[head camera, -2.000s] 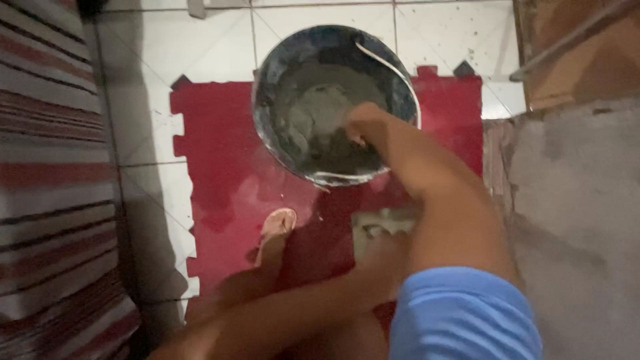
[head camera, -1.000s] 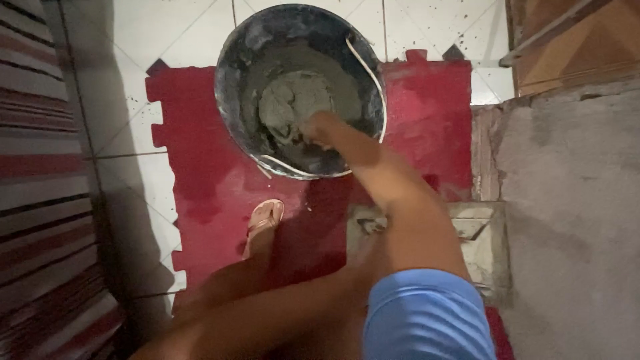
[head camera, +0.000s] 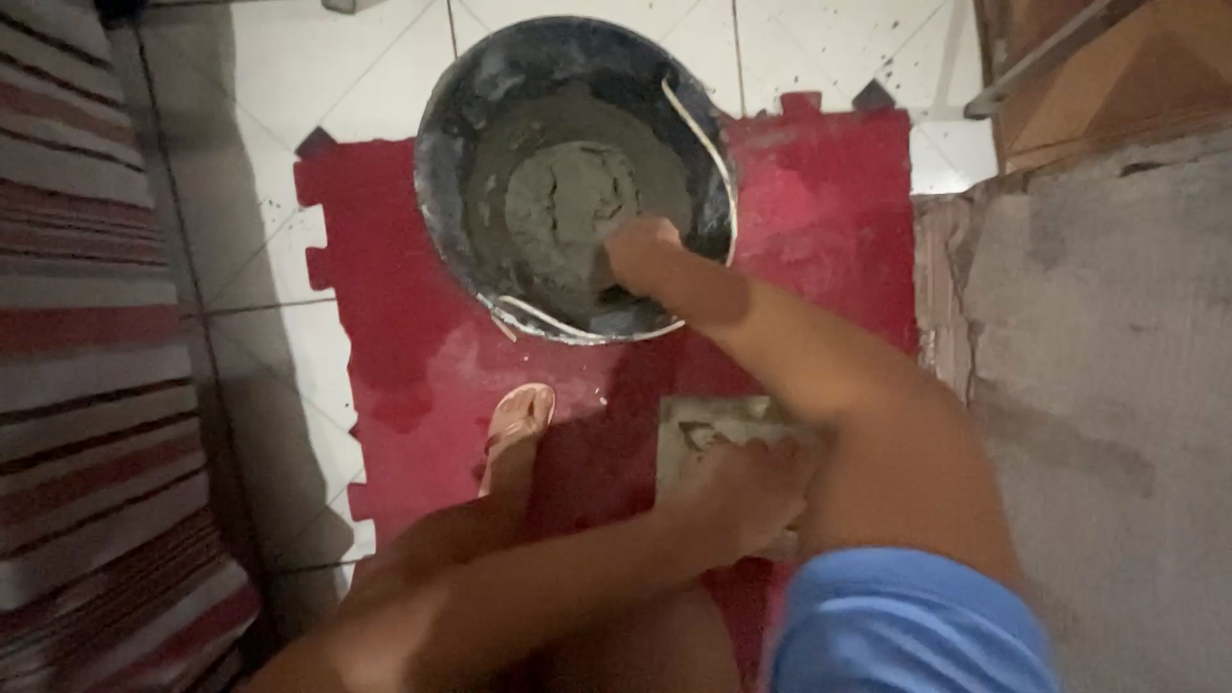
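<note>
A black bucket (head camera: 452, 164) with a pale wire handle stands upright on a red foam mat (head camera: 818, 241). Grey wet mortar (head camera: 568, 192) lies in its bottom. My right hand (head camera: 645, 255) reaches over the near right rim into the bucket, at the edge of the mortar; its fingers are blurred, and whether it holds a tool cannot be told. My left hand (head camera: 741, 481) is over a flat, mortar-smeared board (head camera: 683, 423) below the bucket, its fingers curled near the surface. My right forearm and blue sleeve hide part of the board.
My foot in a flip-flop (head camera: 520, 414) rests on the mat just below the bucket. Striped fabric (head camera: 87, 385) hangs along the left side. A rough grey cement surface (head camera: 1107, 385) fills the right side. White floor tiles (head camera: 356, 58) surround the mat, with brown tiles (head camera: 1136, 77) at upper right.
My left hand, hidden behind the right arm one second ago, shows again over the board. My right hand stays in the bucket. The view has shifted somewhat.
</note>
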